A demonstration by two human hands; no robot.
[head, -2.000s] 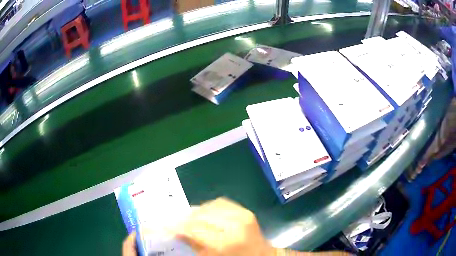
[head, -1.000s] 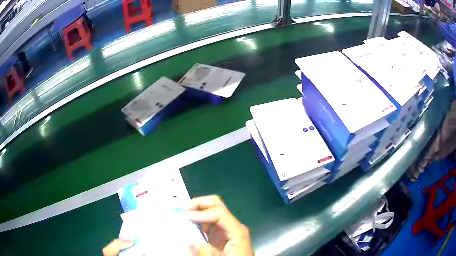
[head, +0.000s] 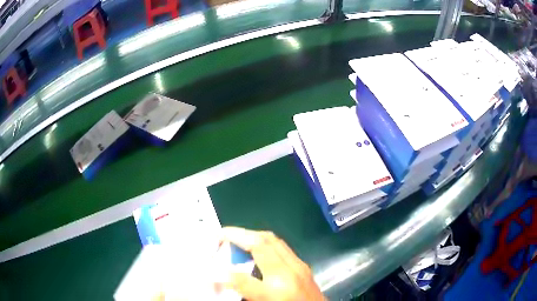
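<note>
A white-and-blue retail box (head: 184, 218) lies on the green ledge at the work spot, against the pale divider strip (head: 235, 169). A second white piece (head: 171, 273), blurred, box or sheet I cannot tell, is over its near part. My right hand (head: 268, 264) grips the right side of this white piece, with a dark blue patch showing by the fingers. My left hand is not clearly visible; the white piece and the lower picture edge may hide it.
Stacked boxes stand at right, a low pile (head: 341, 156) nearest and taller piles (head: 406, 106) behind. Two loose boxes (head: 160, 116) lie on the green conveyor belt (head: 247, 88) at upper left. A black bin (head: 433, 258) with scraps and a red stool (head: 512, 238) are at lower right.
The two loose boxes have moved left along the belt. My right hand came off the lower box's top to the white piece, which has appeared and shifted left. My left fingers no longer show clearly.
</note>
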